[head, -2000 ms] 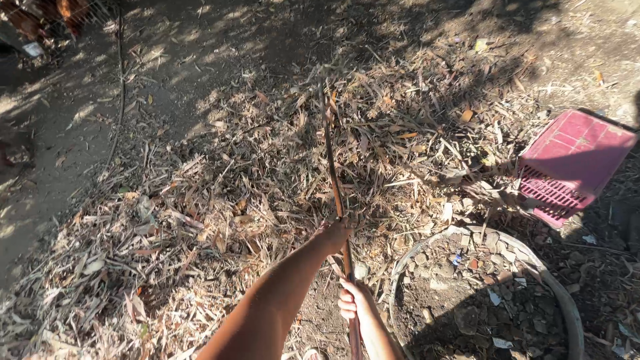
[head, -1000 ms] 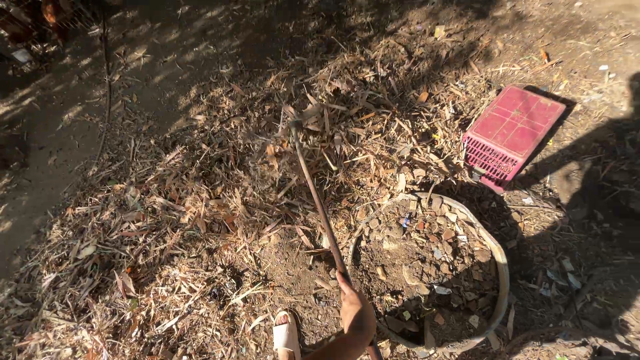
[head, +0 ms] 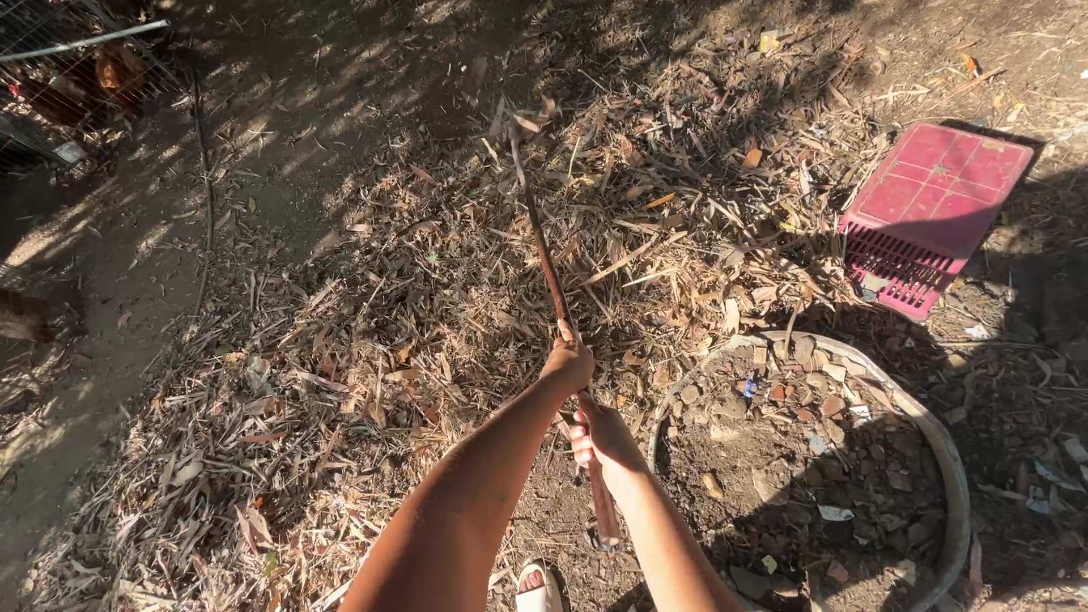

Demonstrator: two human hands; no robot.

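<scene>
My left hand is closed around the middle of a long wooden handle. Just below it, my right hand grips the same handle near its lower end, which sticks out beneath. The handle slants up and slightly left over a spread of dry leaves. Its far end lies among the leaves, and what head it bears is too blurred to tell.
A ring-edged bed of soil and stones lies at lower right. Beyond it sits a pink plastic crate. Brown chickens stand by wire fencing at upper left. A sandalled foot shows at the bottom.
Both hands now show on the handle; one second ago only one hand was visible on it. The handle's far end has moved relative to the leaves.
</scene>
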